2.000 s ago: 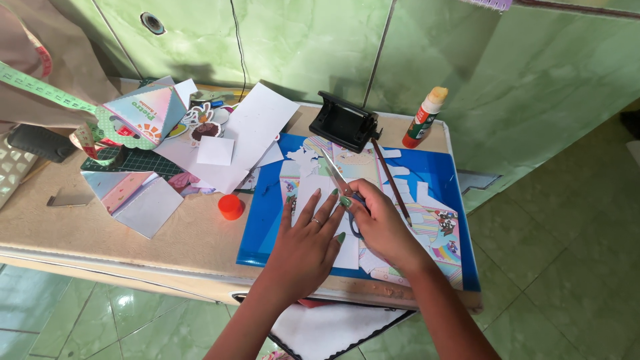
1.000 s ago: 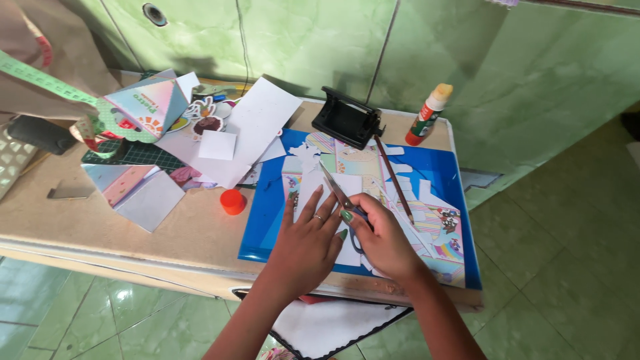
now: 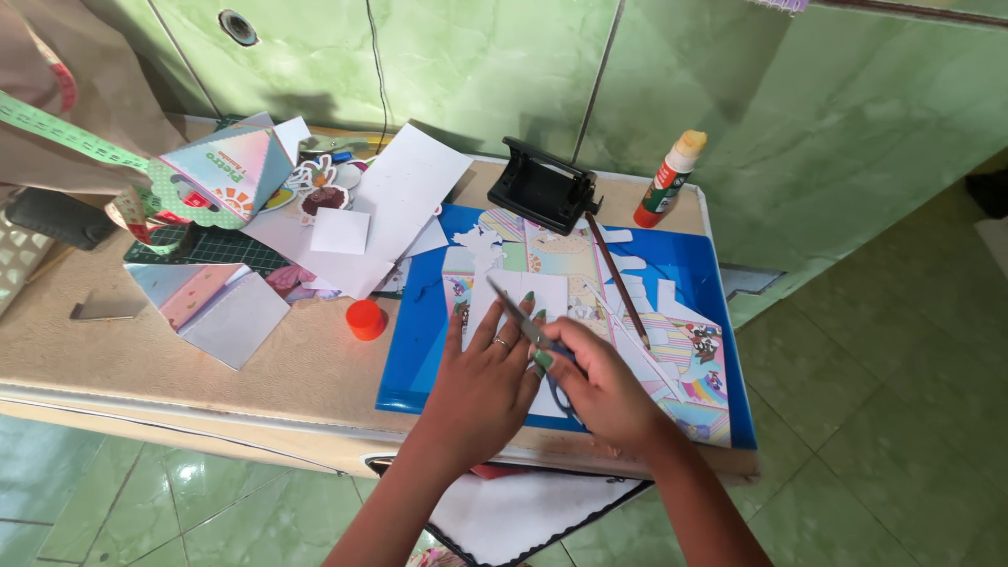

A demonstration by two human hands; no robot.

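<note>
My left hand [image 3: 492,378] lies palm down with spread fingers on a white sheet of paper [image 3: 543,291], over a blue plastic folder [image 3: 417,346]. Scissors [image 3: 524,319] with dark blue handles are in my right hand [image 3: 602,378]; their blades point up and left above the paper, close to my left fingertips. Printed paper cutouts [image 3: 705,354] and thin white strips lie right of my hands. A brown pencil [image 3: 622,287] rests across them. Behind the papers a black hole punch [image 3: 543,185] stands at the folder's back edge, and an uncapped glue stick [image 3: 669,179] stands upright to its right.
An orange cap [image 3: 365,320] sits left of the folder. Further left are a folded paper piece [image 3: 228,311], a printed paper box [image 3: 228,169], a small white square [image 3: 340,231], a green cutting mat [image 3: 220,248] and a measuring tape [image 3: 71,134]. Green tiled wall [image 3: 488,63] rises behind.
</note>
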